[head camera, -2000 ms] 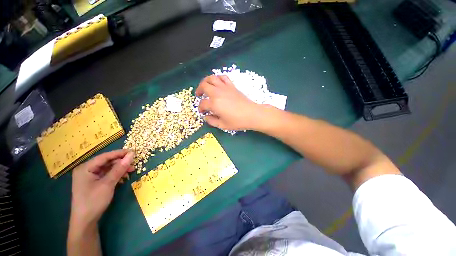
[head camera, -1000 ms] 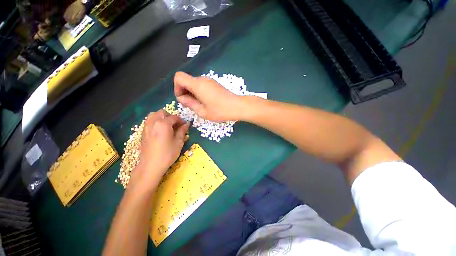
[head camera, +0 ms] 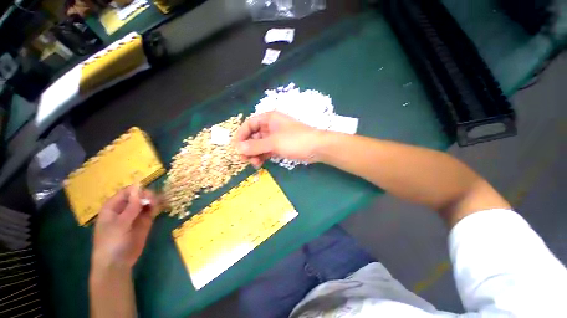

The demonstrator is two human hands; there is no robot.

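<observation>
A yellow circuit board panel (head camera: 236, 227) lies flat and tilted on the green mat before me. A loose heap of tan connectors (head camera: 202, 164) lies behind it, with a bright white heap of connectors (head camera: 301, 104) to its right. My left hand (head camera: 126, 217) is raised at the left end of the tan heap, with a small whitish piece between thumb and fingers. My right hand (head camera: 273, 138) is between the two heaps, fingers bent together over the tan heap's right edge; whether it holds a piece cannot be told.
A stack of yellow boards (head camera: 115, 171) lies at left beside a clear plastic bag (head camera: 55, 161). A black slotted rack (head camera: 454, 81) runs along the right. Two paper slips (head camera: 279, 35) lie on the dark strip. A white sheet with a yellow board (head camera: 59, 99) is at far left.
My left hand has moved from the heaps' meeting point back to the left, and the tan heap shows again. My right hand has come down and slightly right. The view has shifted.
</observation>
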